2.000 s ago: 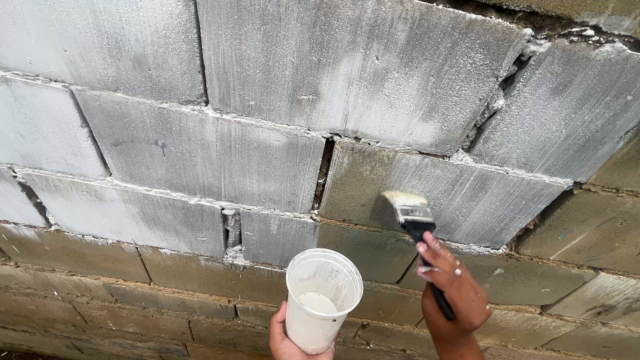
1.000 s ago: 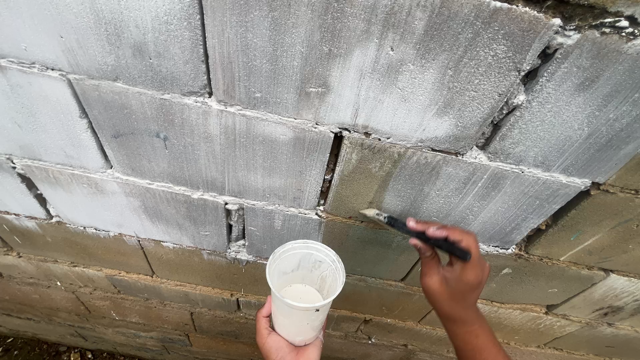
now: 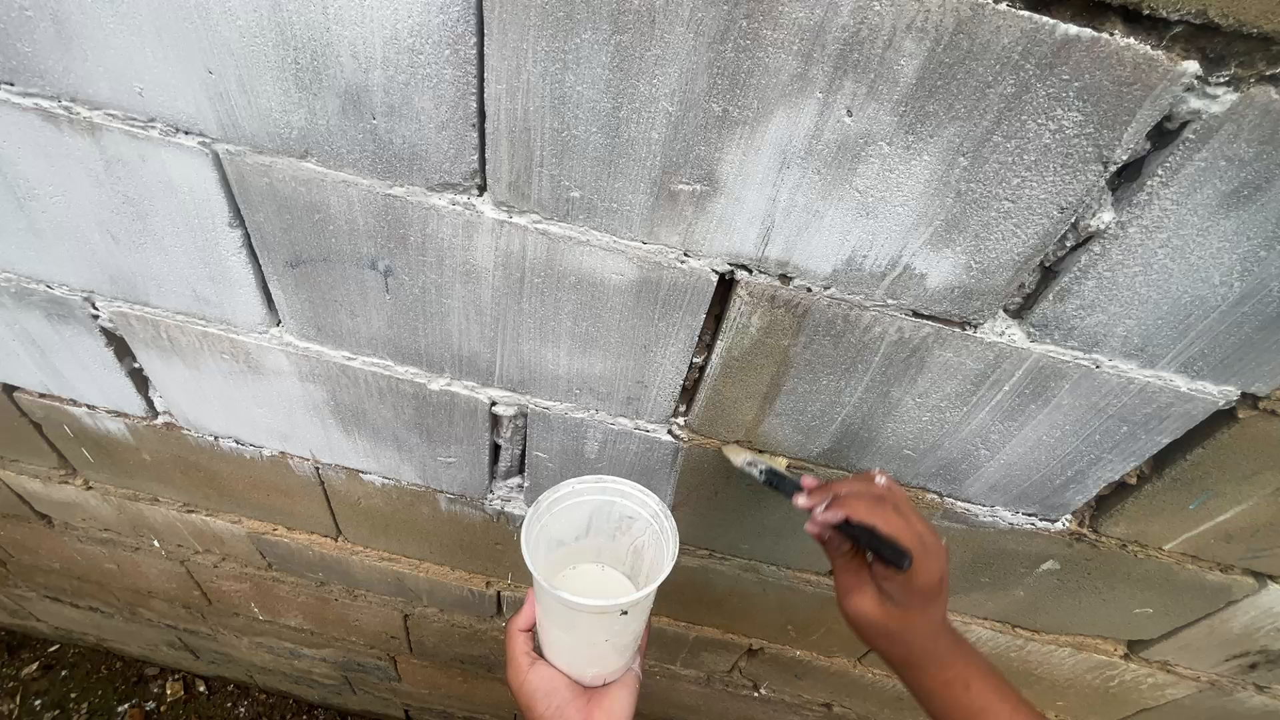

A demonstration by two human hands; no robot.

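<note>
My left hand [image 3: 572, 685] grips a white plastic tub [image 3: 598, 610] from below, upright and partly filled with white paint [image 3: 596, 582]. My right hand [image 3: 885, 560] holds a paintbrush [image 3: 775, 475] by its black handle, the bristles pointing up and left. Those bristles lie at the mortar joint below a concrete block [image 3: 840, 385] that is whitish on most of its face and bare brown at its left end. Whether they touch the wall I cannot tell. White-coated blocks [image 3: 470, 290] fill the upper wall.
Brown uncoated blocks [image 3: 420, 515] form the lower courses. Open vertical joints show between several blocks, such as the dark gap [image 3: 705, 345] above the tub. A wide broken crack [image 3: 1095, 225] runs at the upper right. Soil with debris [image 3: 100, 685] lies at the wall's foot, lower left.
Two seconds ago the brush was on the block's face with its bristles up; it has since gone lower and tilted leftward, to the joint. The block's bare brown patch looks smaller.
</note>
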